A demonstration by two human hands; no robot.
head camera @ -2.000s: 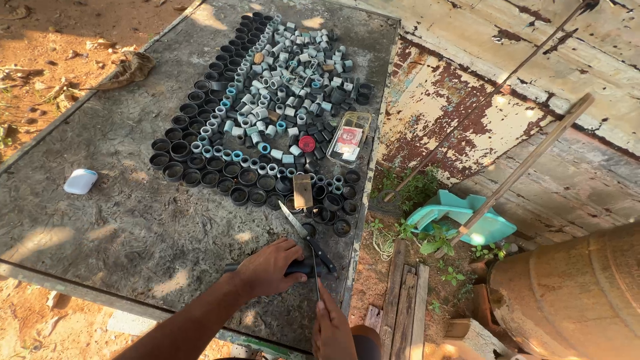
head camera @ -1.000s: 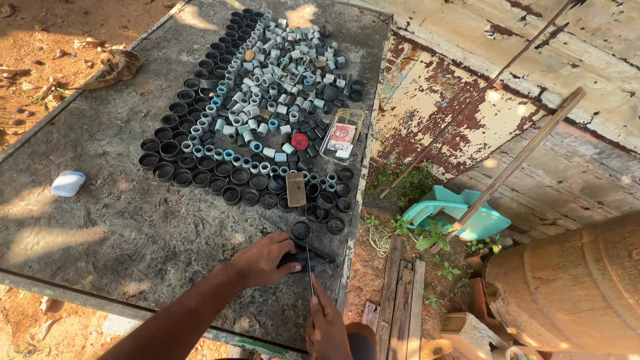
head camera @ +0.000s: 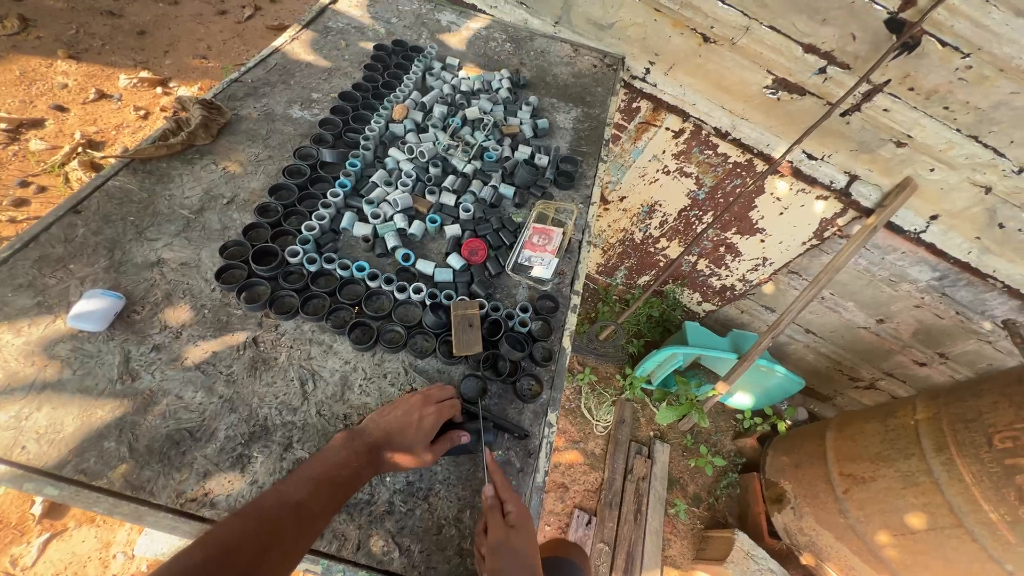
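My left hand (head camera: pixel 416 428) grips a short black pipe piece (head camera: pixel 470 440) near the table's right edge. My right hand (head camera: pixel 506 520) holds a thin blade (head camera: pixel 482 436), seen nearly edge-on, that stands over the black piece; its handle is hidden in the fingers. Just beyond the left fingers sits a black ring (head camera: pixel 473 388), and a dark, long-handled tool (head camera: pixel 500 422) lies beside it. Farther up, rows of black rings (head camera: pixel 312 305) border many grey pipe pieces (head camera: pixel 400 200). A wooden block (head camera: pixel 466 328) rests on the rings. A red cap (head camera: pixel 474 250) lies among the pieces.
On the table (head camera: pixel 200 384) are a white case (head camera: pixel 96 310) at left and a clear phone case (head camera: pixel 544 244) at right. Beyond the right edge are wooden planks (head camera: pixel 632 504), a turquoise plastic item (head camera: pixel 720 368), a leaning pole (head camera: pixel 816 296) and a rusty drum (head camera: pixel 896 472).
Two seconds ago a wide blade lay beyond my left hand; it no longer shows there. My left hand has stayed by the black piece, and my right hand still holds the thin blade.
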